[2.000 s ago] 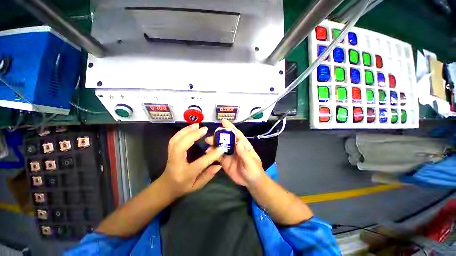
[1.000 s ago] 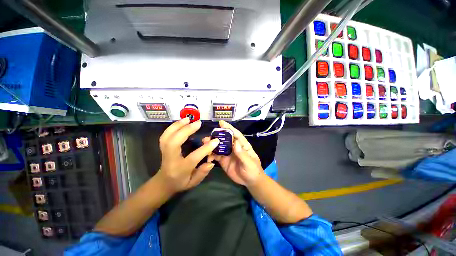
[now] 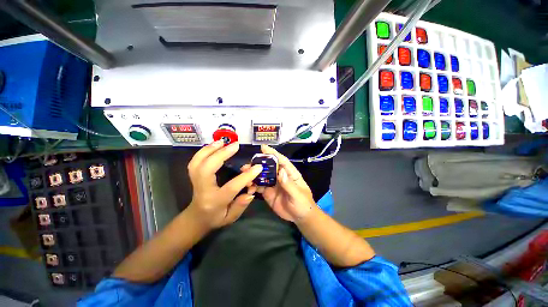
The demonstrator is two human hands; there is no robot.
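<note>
A small rounded black smartwatch unit is held above the lap, just in front of the press panel. Its screen is lit with small lines of text too small to read. My right hand holds it from the right side and below, bare-fingered. My left hand is at its left, with the index fingertip on the screen and the other fingers spread apart. The fingers hide the unit's left and lower edges.
The press stands ahead, with a red button between two red-digit displays and green buttons at both ends. A white tray of lit watches is at right. A black parts tray is at lower left. Clear tubing crosses at right.
The watch screen has gone from a white block to lines of text. My left hand has shifted slightly left, its index finger still at the screen. The tray screens have changed colours.
</note>
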